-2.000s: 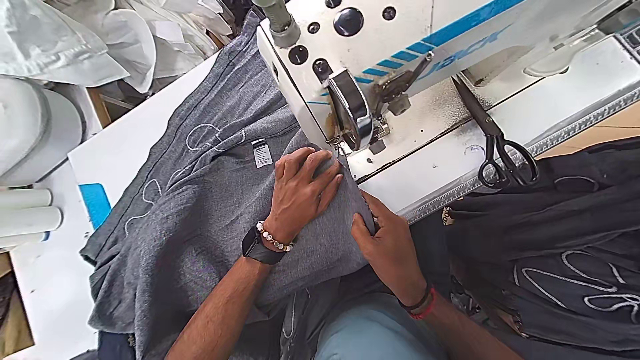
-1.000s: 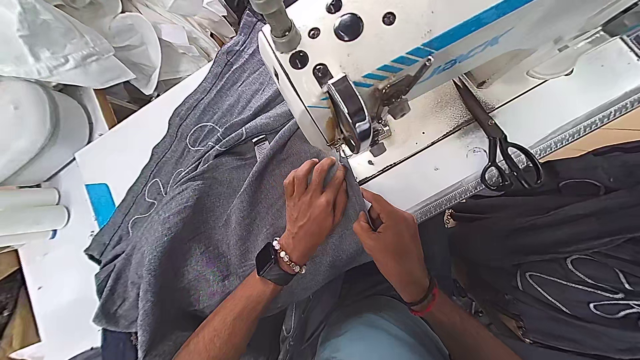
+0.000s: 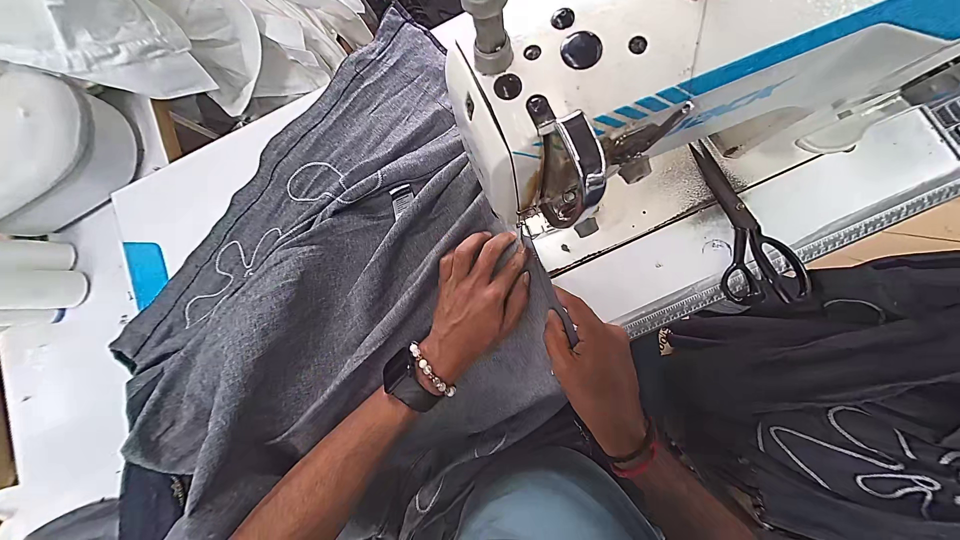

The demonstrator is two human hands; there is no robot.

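Observation:
A grey knit garment point(image 3: 300, 337) with looping white stitched lines and a small label point(image 3: 403, 201) is spread over the sewing table. Its folded edge runs under the needle area of a white and blue sewing machine point(image 3: 487, 142). My left hand point(image 3: 480, 300) lies on the cloth, fingertips close to the presser foot point(image 3: 534, 223), most of which is hidden. On the other side, my right hand point(image 3: 596, 367) pinches the garment's edge between thumb and fingers, a little nearer to my body.
Black-handled scissors point(image 3: 750, 232) lie on the machine bed beside a measuring tape strip point(image 3: 862, 230) along the table edge. Dark garments point(image 3: 847, 382) are heaped at the right. White cloth pieces point(image 3: 97, 45) and white thread cones or rolls point(image 3: 41, 289) stand at the left.
The label, flat and plain two seconds ago, is now partly tucked in a fold. The cloth under my hands has shifted and bunched somewhat; both hands remain close to the needle.

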